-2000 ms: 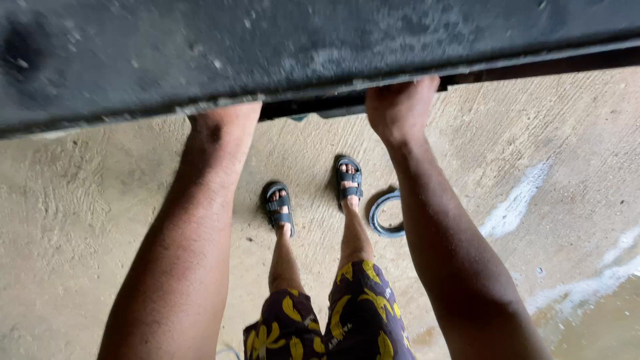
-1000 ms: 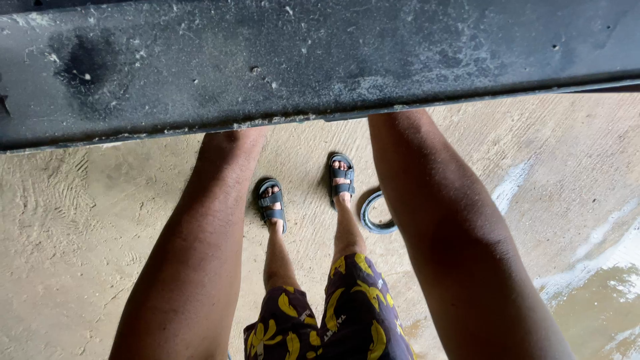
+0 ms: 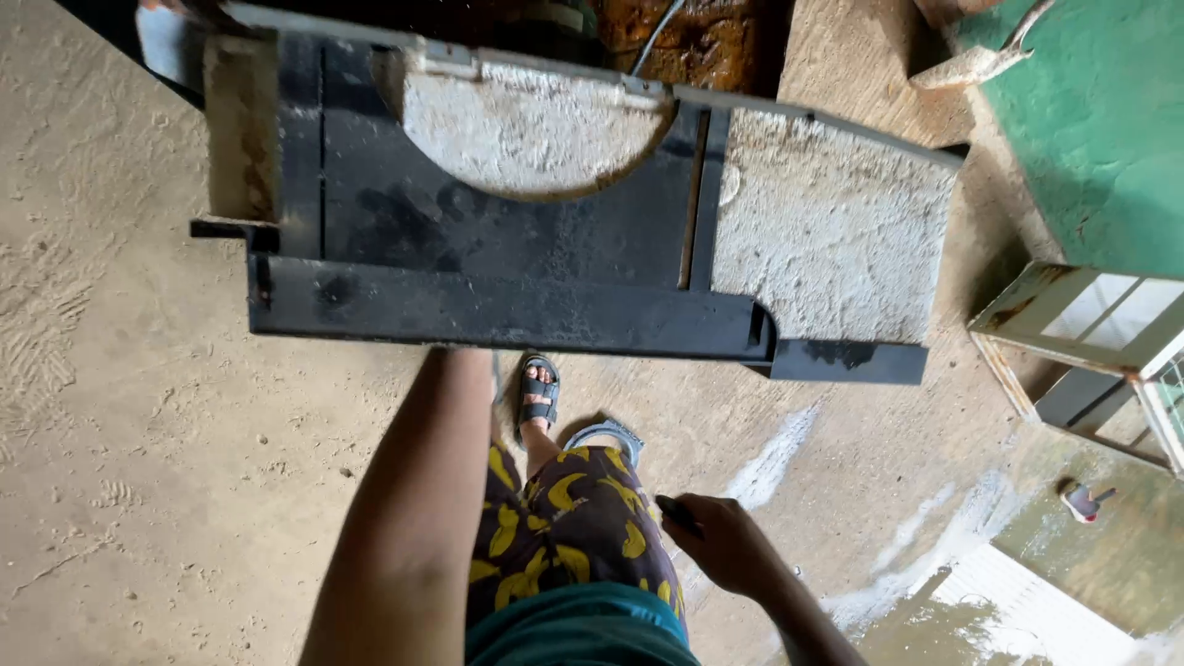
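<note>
A long black panel (image 3: 518,314) with rough whitish sections (image 3: 832,222) spans the upper view. My left forearm (image 3: 407,518) reaches up to its near edge, and my left hand is hidden beneath or behind that edge. Lower right of the middle, away from the panel, my right hand (image 3: 717,541) is closed around a small dark object (image 3: 680,516), mostly covered by the fingers. A grey ring-shaped part (image 3: 606,433) lies on the floor beside my sandalled foot (image 3: 538,393).
Beyond the panel is a wet-looking rusty brown surface (image 3: 703,46) with a thin cable (image 3: 657,37). A rusty metal frame (image 3: 1073,319) stands at the right by a green wall (image 3: 1091,139). A forked branch-like piece (image 3: 980,67) lies near it. Wet patches mark the concrete floor (image 3: 185,416).
My right hand has left the panel's edge and moved down to the right, where a small dark object shows in it. The left arm still reaches to the edge. The view now takes in more.
</note>
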